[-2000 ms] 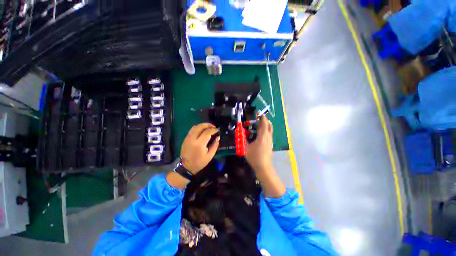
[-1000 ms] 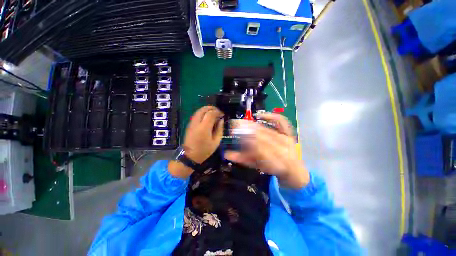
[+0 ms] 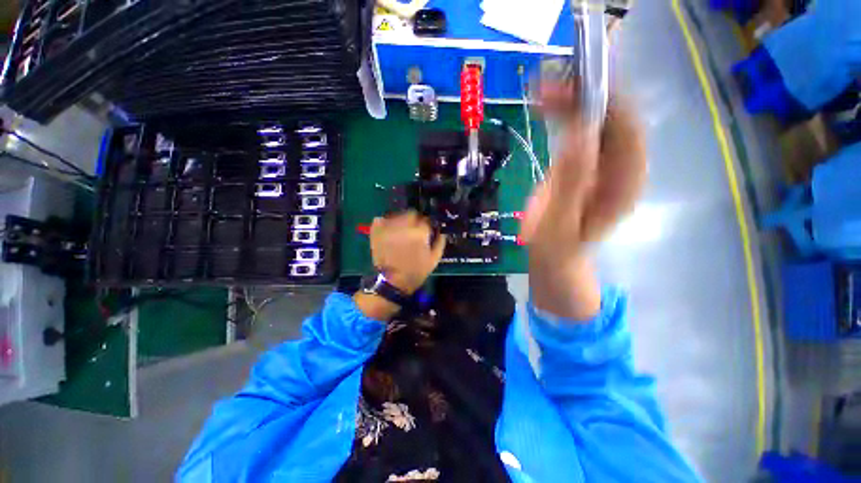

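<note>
The black press fixture (image 3: 463, 222) stands on the green mat. Its red toggle handle (image 3: 473, 94) is swung up, pointing away from me towards the blue box. Small side clamps with red tips show at its right, and one red tip at its left. My left hand (image 3: 404, 253) is at the fixture's left side, fingers bent; whether they hold anything is hidden. My right hand (image 3: 590, 174) is raised right of the fixture, badly blurred, at the lower part of a clear cylinder (image 3: 592, 57); its grip cannot be made out.
A black compartment tray (image 3: 217, 280) lies left, silver-white modules (image 3: 305, 226) in its right-hand columns. Stacked black trays (image 3: 274, 57) rise behind it. A blue box (image 3: 415, 61) with papers stands at the back, a finned metal block (image 3: 422, 102) before it. People in blue are far right.
The red handle has swung up and back. My right hand has moved from over the fixture to the upper right. My left hand has shifted slightly right and down, against the fixture's left side.
</note>
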